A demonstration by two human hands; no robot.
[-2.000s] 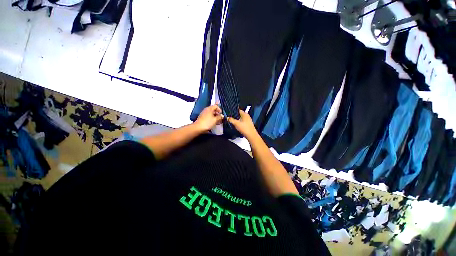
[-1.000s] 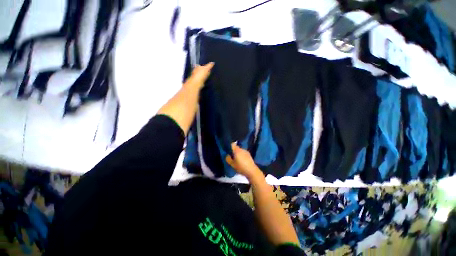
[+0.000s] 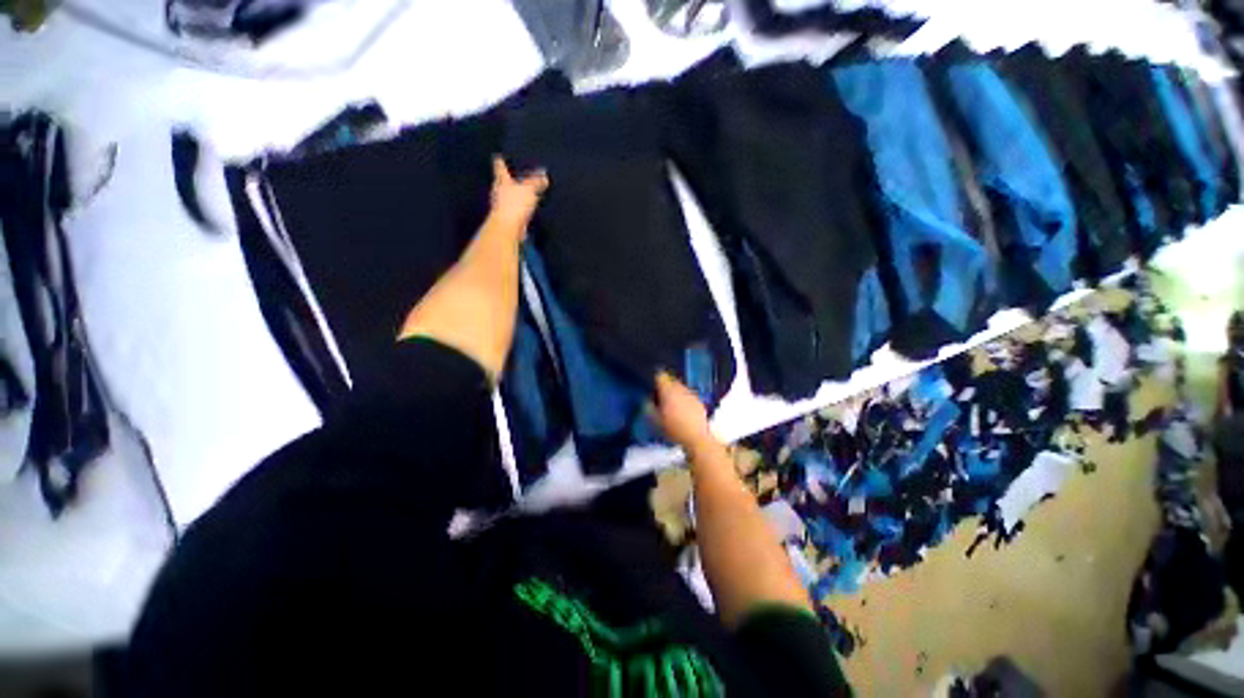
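Dark cut panels with blue faces showing lie overlapping in a row on the white table. My left hand (image 3: 517,191) is at the upper part of a dark panel (image 3: 600,205), fingers spread over its upper left side. My right hand (image 3: 677,411) is at the lower end of the same panel, by its blue edge. Image blur hides whether either hand grips the cloth. Another dark panel stack (image 3: 368,232) lies to the left, partly behind my left arm.
Blue panels (image 3: 921,205) and more dark piles run to the right. Dark narrow strips (image 3: 55,314) lie at the left end of the white table (image 3: 164,327). Metal plates (image 3: 589,38) stand at the top. Scraps (image 3: 873,471) litter the tan floor.
The view has shifted right along the row. Both hands have moved from the leftmost pile to the pile to its right. Earlier they were together at a panel's lower tip; now they are apart.
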